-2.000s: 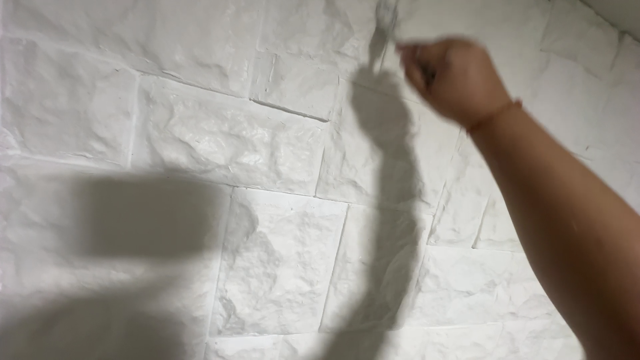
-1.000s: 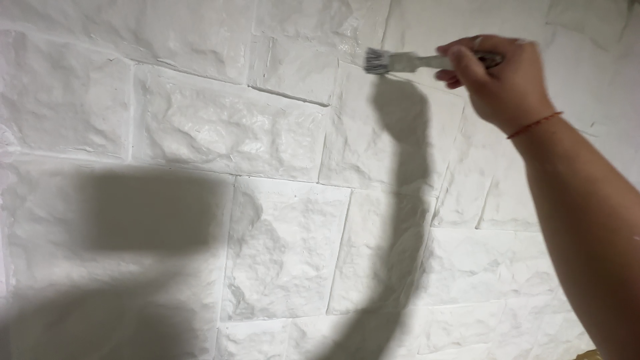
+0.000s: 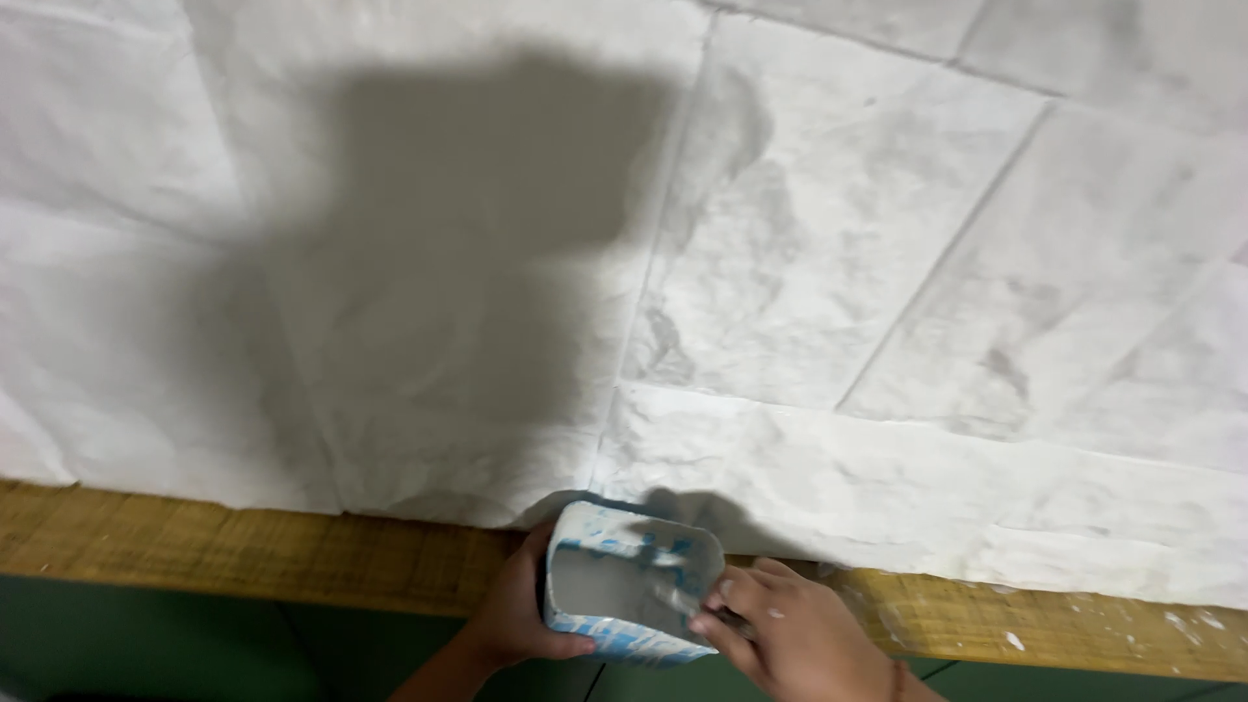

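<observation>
Low in the view, my left hand point(image 3: 526, 609) grips the side of a blue and white plastic container point(image 3: 624, 639) that holds white paint point(image 3: 600, 590). The container is tilted toward me, against the foot of the wall. My right hand point(image 3: 780, 629) holds a paintbrush point(image 3: 721, 619) by its handle at the container's right rim. The brush's head points into the container; its bristles are blurred, and I cannot tell whether they touch the paint. White paint specks mark my right fingers.
A white wall with a stone-block relief point(image 3: 829, 244) rises behind the container, with a large shadow on its left part. Along its foot runs a yellowish wooden ledge point(image 3: 244, 546) with paint drips at the right. Dark green panels point(image 3: 146, 634) lie below the ledge.
The view has swung down to the wall's foot. My right hand, with the brush, has gone from the upper wall to the container. My left hand and the container have come into view.
</observation>
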